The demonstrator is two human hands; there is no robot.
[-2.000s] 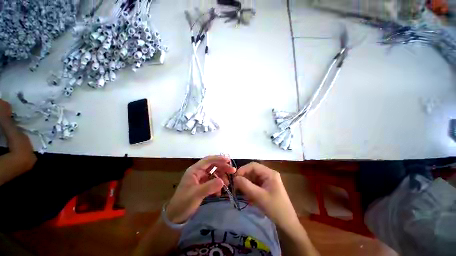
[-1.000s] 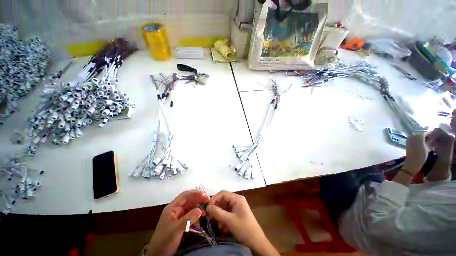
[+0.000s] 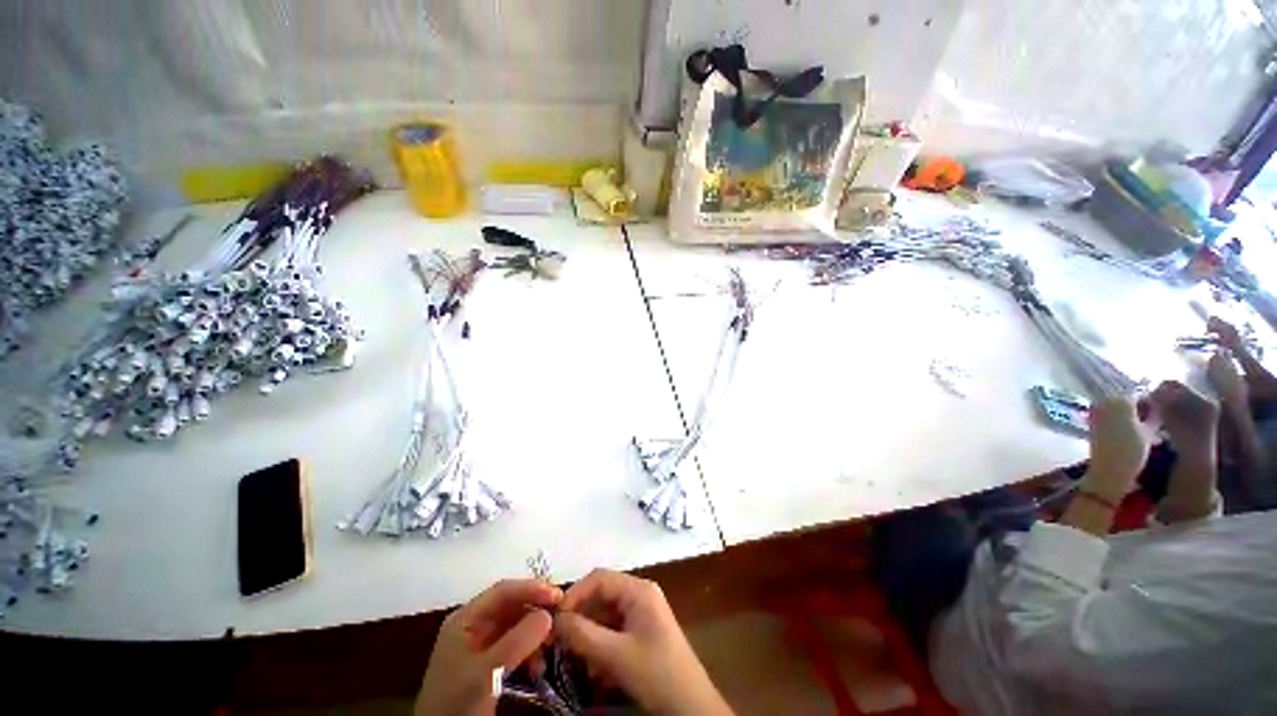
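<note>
My left hand (image 3: 483, 641) and my right hand (image 3: 627, 632) are close together at the bottom of the view, just off the table's front edge. Both hold a small bunch of cable leads (image 3: 529, 688) between them. Thin wire ends (image 3: 541, 565) stick up above the fingertips. A white piece shows below my left fingers. The lower part of the bunch is dark, blurred and partly cut off by the lower edge. My right thumb and forefinger pinch at the wire ends beside my left fingertips.
On the white table (image 3: 560, 420) lie a middle bundle (image 3: 437, 420), a right bundle (image 3: 700, 406), a large heap of leads (image 3: 210, 336) and a smartphone (image 3: 272, 526). Keys (image 3: 529, 260), yellow tape (image 3: 429, 171) and a printed bag (image 3: 768, 168) are behind. A person (image 3: 1120, 588) works at right.
The view has tilted up and shifted, showing more of the wall and the people at right. My hands sit lower in the picture, still together on the bunch. The table bundles look unchanged.
</note>
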